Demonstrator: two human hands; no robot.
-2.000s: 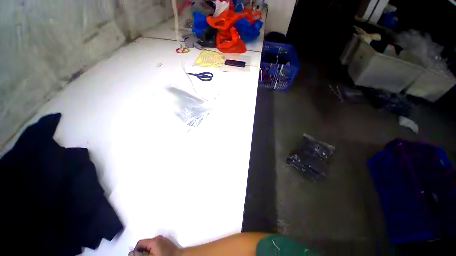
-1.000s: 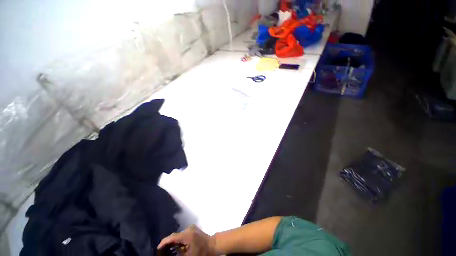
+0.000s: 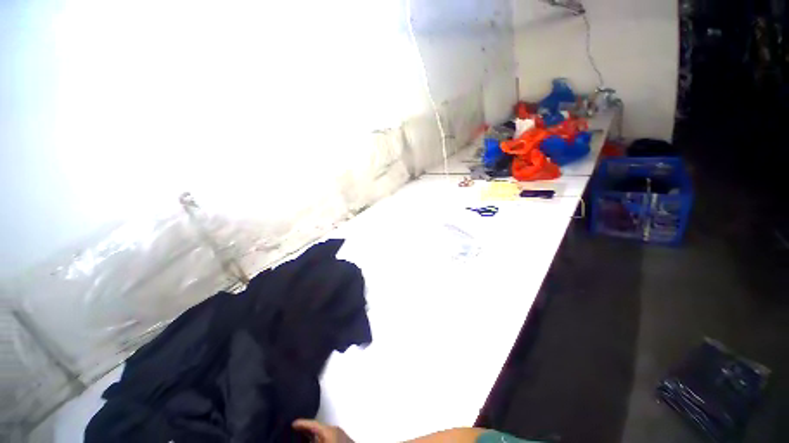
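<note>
A crumpled pile of dark jackets (image 3: 251,355) lies on the left part of the white table (image 3: 432,329), against the plastic-covered wall. My right hand (image 3: 322,432) is at the bottom edge of the picture, beside the lower right side of the dark cloth. Only part of the hand shows; its fingertips are cut off or hidden, so what it holds cannot be seen. My left hand is not in view.
Dark-handled scissors (image 3: 484,210), a clear plastic bag (image 3: 463,242), a yellow sheet (image 3: 502,191), a dark oblong item (image 3: 536,194) and a red-and-blue bundle (image 3: 538,154) lie farther along the table. A blue crate (image 3: 642,201) and a plastic-wrapped packet (image 3: 713,388) are on the floor.
The view has turned left and tilted up, bringing more of the jacket pile and wall into the picture. My right hand now shows less, lower in the picture.
</note>
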